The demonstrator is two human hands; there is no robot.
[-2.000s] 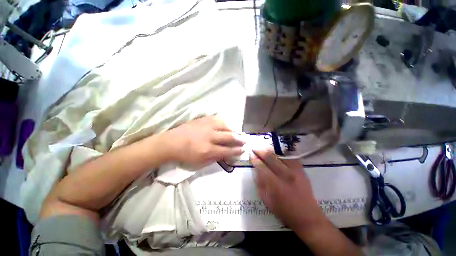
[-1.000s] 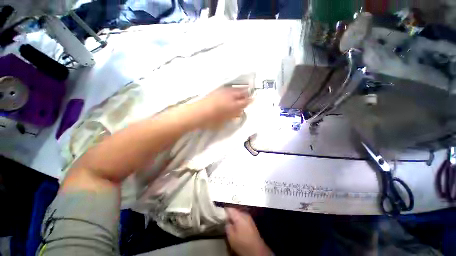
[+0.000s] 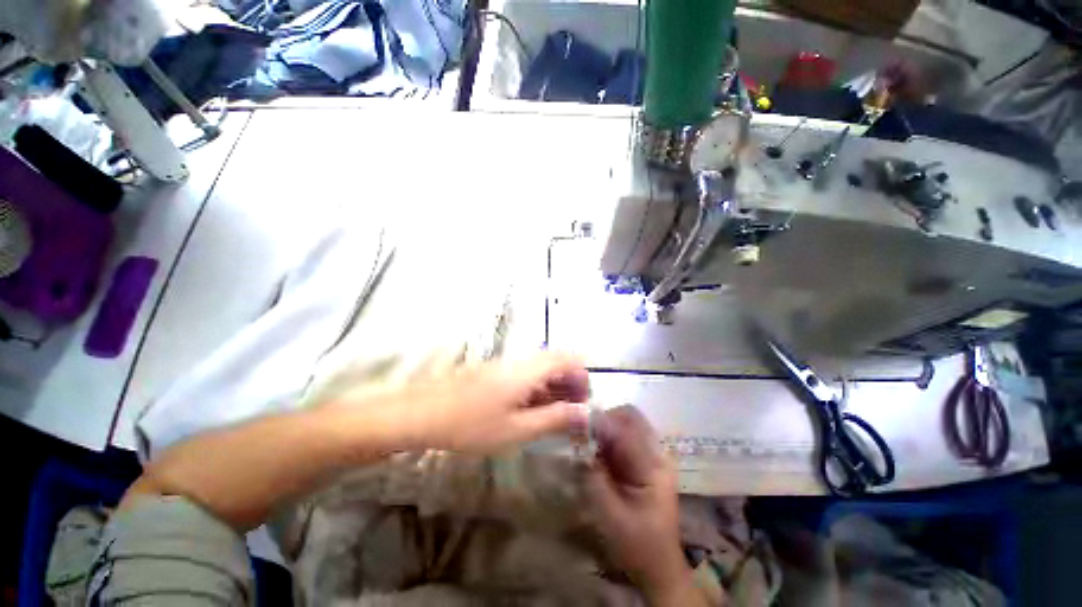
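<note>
The beige garment cloth [image 3: 415, 522] hangs over the table's front edge and lap, with a smoother white part [image 3: 279, 320] on the table at left. My left hand [image 3: 534, 403] and my right hand [image 3: 629, 457] are close together at the front edge, left of and below the needle area. Both pinch the cloth edge between the fingertips; the fine detail is blurred. The presser foot and needle [image 3: 644, 311] stand under the lit machine head, with no hand at them.
Black-handled shears [image 3: 840, 427] and dark red-handled scissors [image 3: 978, 413] lie right of the needle. The sewing machine [image 3: 878, 267] spans the right. A purple device [image 3: 53, 249] and flat purple piece [image 3: 122, 306] are at left. Blue bins [image 3: 937, 522] stand below the table.
The cloth and my left hand have left the needle area and come toward the front edge. My right hand went down below the edge, then rose beside my left hand.
</note>
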